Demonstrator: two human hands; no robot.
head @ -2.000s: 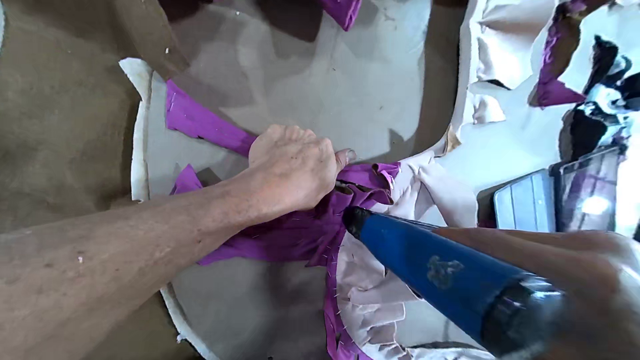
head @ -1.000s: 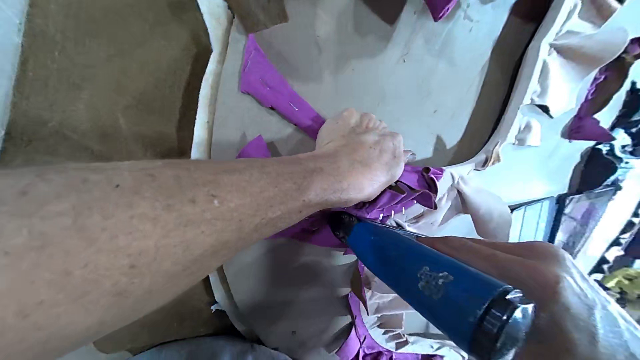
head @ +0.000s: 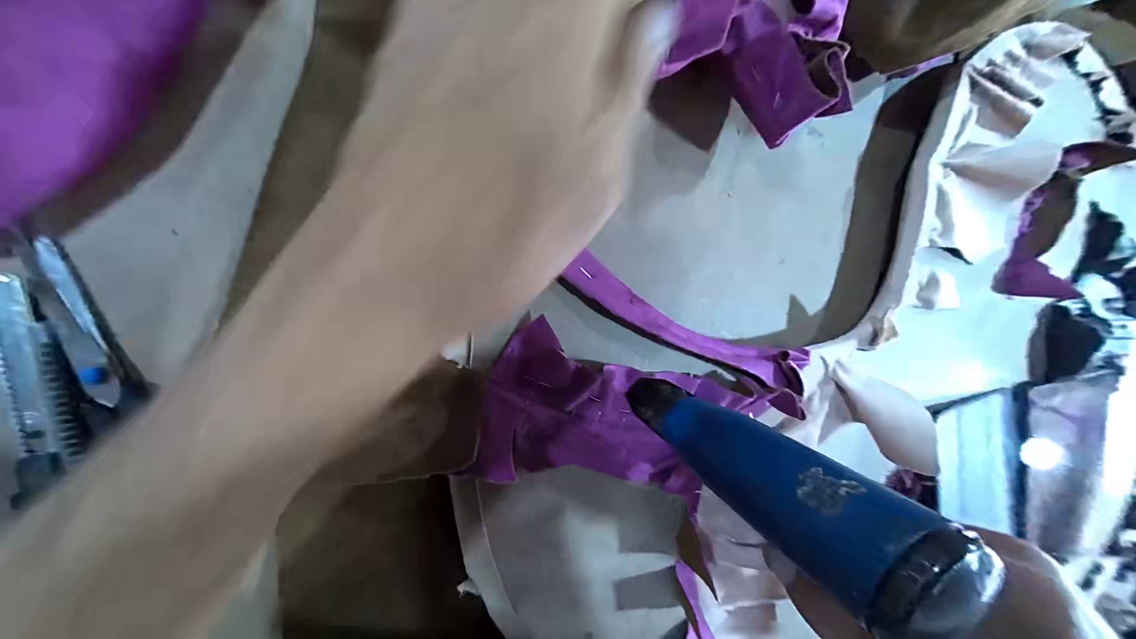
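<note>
My right hand (head: 1021,586), at the lower right and partly hidden, holds a blue handheld stapling tool (head: 781,488). The tool's black tip rests on or just over purple fabric or leather (head: 586,408) folded across a pale panel, with small staples in it. My left hand (head: 550,151) is blurred at the upper middle, over the panel and next to bunched purple material (head: 772,80); its fingers are mostly out of view or smeared. A narrow purple strip (head: 657,311) runs from below my left hand to the folds near the tool.
The pale panel (head: 754,240) has a raised padded edge (head: 914,204) at right, with pleated pinkish material. Metal tools (head: 53,382) lie at far left near a purple piece (head: 80,98). Shiny rectangular items (head: 976,453) and dark scraps (head: 1065,337) are at right.
My left hand has left the purple folds beside the tool and moved up. The stapling tool stays at the folds in my right hand. The view has shifted.
</note>
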